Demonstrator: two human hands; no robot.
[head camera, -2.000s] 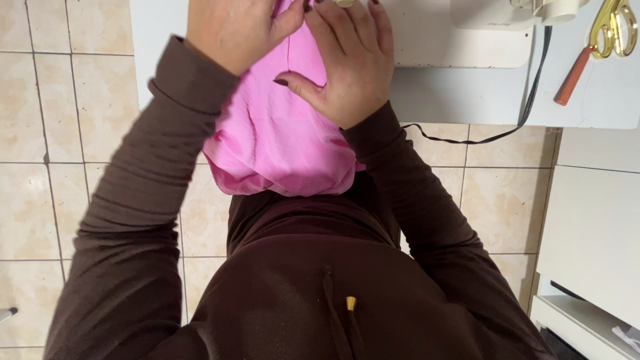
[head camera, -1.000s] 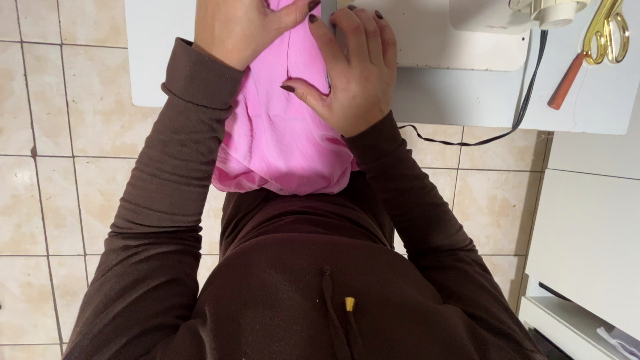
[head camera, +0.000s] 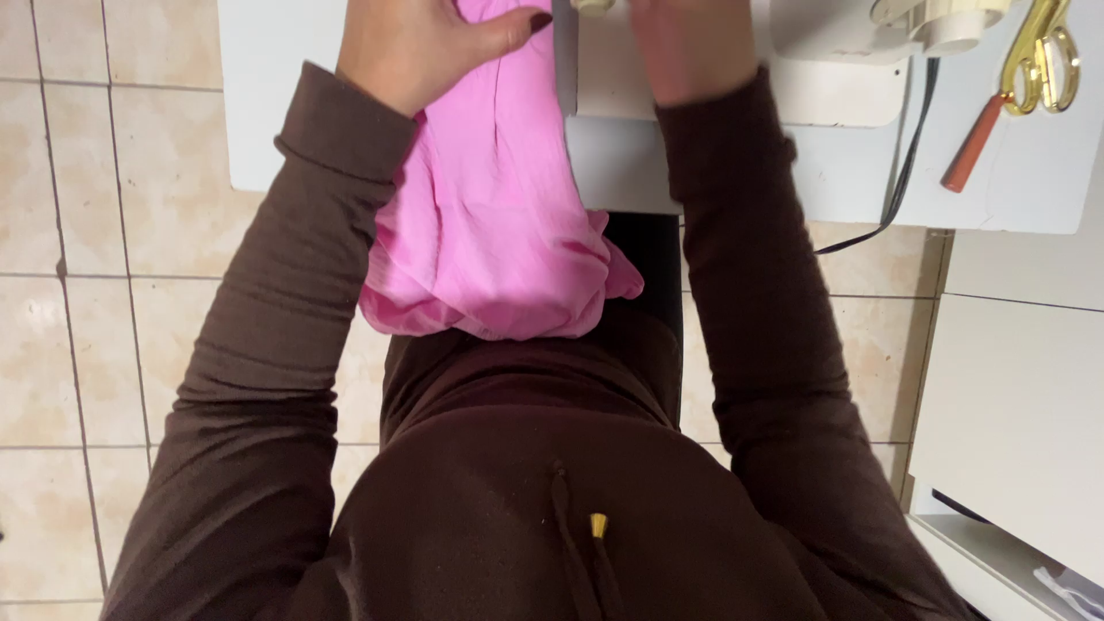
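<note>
Pink fabric runs from the top edge of the view down over the table edge into my lap, its lower part bunched. My left hand rests along the left side of the fabric, thumb lying across it; its other fingers are cut off by the top edge. My right hand is blurred over the pale base of a sewing machine, away from the pink fabric. Its fingers are out of view, so what it touches cannot be seen.
Gold-handled scissors and an orange-brown handled tool lie on the white table at the right. A black cord hangs over the table edge. A white cabinet stands at the lower right, above the tiled floor.
My right hand has left the pink fabric and moved up and to the right, over the machine. My left hand remains at the fabric. More of the fabric's right side shows.
</note>
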